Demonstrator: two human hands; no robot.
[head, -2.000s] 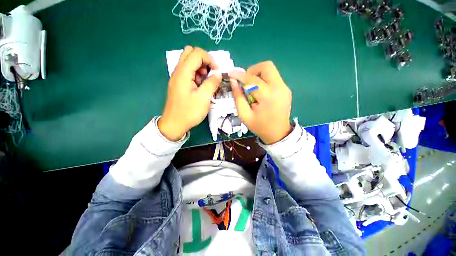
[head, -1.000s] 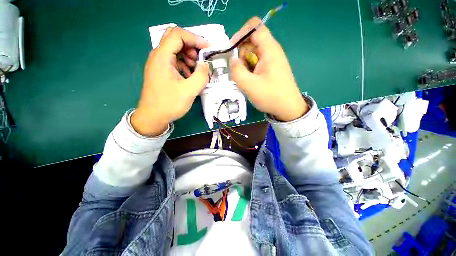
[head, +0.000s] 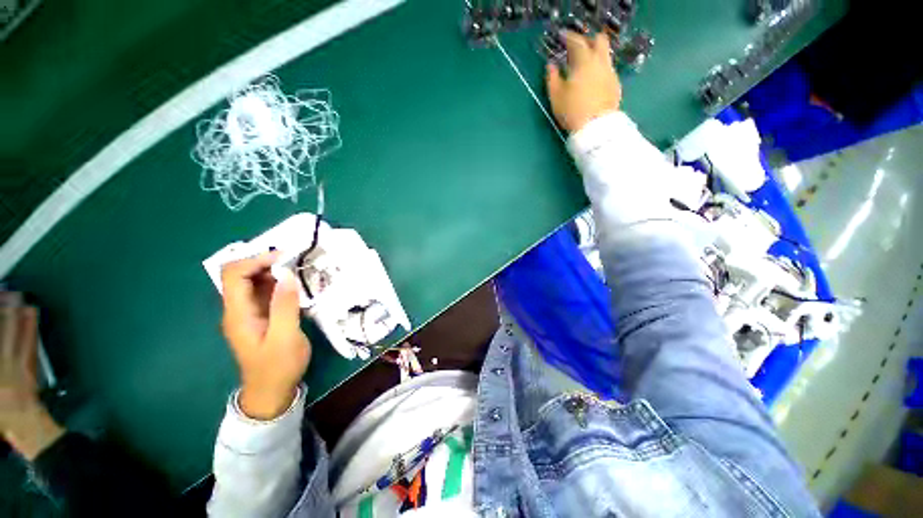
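The white camera housing (head: 356, 275) lies at the front edge of the green bench, with thin wires hanging from its near end and a dark camera cable (head: 317, 225) sticking up from it. My left hand (head: 265, 329) holds the housing's left side between thumb and fingers. My right hand (head: 585, 85) reaches far across the bench, its fingertips at the pile of small dark-silver motor units (head: 556, 14). Whether the fingers grip a unit cannot be told.
A tangled nest of white cords (head: 265, 140) lies at the back left. Small metal parts (head: 757, 53) lie far right. A blue crate (head: 787, 356) of white housings is right of my lap. Another person's hand (head: 20, 374) is at the far left edge.
My right hand has left the housing and moved to the motor pile. My left hand stays on the housing. The view has turned and shifted, and another person's hand now shows at left.
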